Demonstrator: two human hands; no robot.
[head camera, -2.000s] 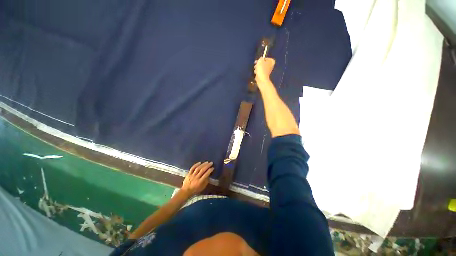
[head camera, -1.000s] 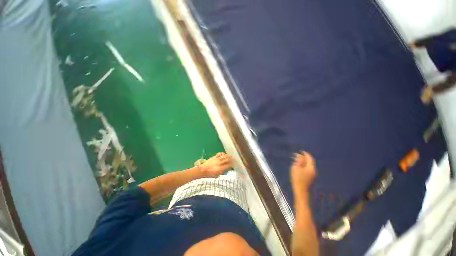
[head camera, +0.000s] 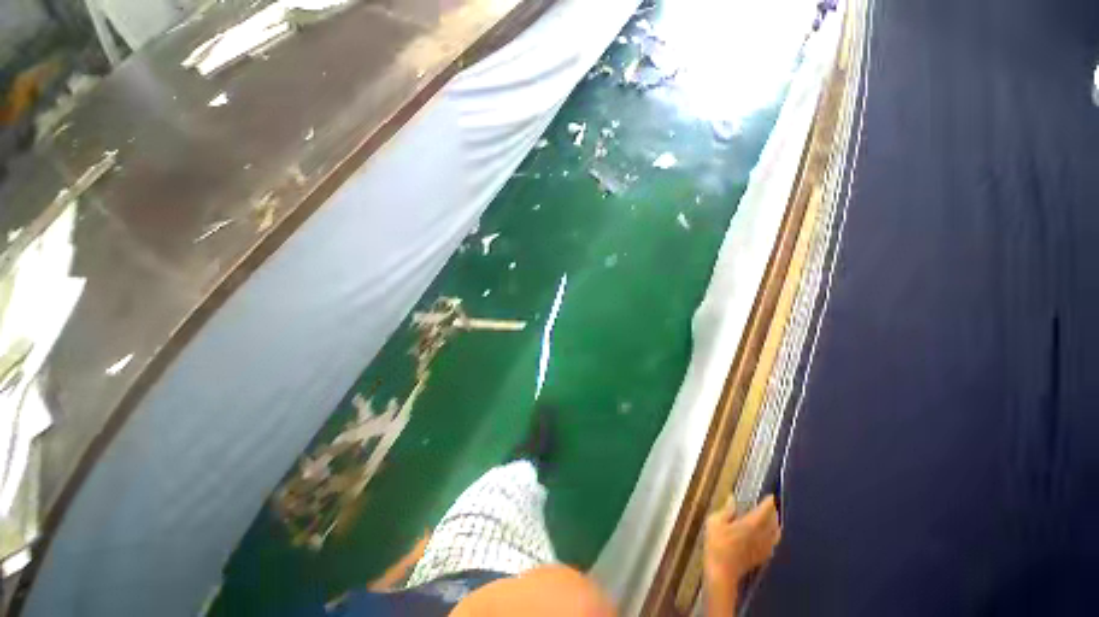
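A dark navy fabric ply (head camera: 964, 313) covers the table on the right side of the view. Its thin whitish selvedge (head camera: 823, 301) runs along the table's long edge, above striped pale stacked plies (head camera: 789, 350). My right hand (head camera: 742, 536) is at the near end of this edge, fingers bent against the ply's border; whether it pinches cloth I cannot tell. My left hand is not visible; only a bit of skin, likely my left forearm, shows beside the checked cloth at my waist.
A wooden table-edge strip (head camera: 771, 362) runs beside the plies, with pale cloth (head camera: 687, 422) hanging below. The green floor (head camera: 603, 325) holds scraps and a white strip. On the left, pale blue-grey cloth (head camera: 301, 325) hangs along another brown table (head camera: 181, 181) with white sheets and offcuts.
The view has swung left and along the aisle; the weights and orange block have left it. My right hand has gone from above the cloth to the table edge. My left hand has left view.
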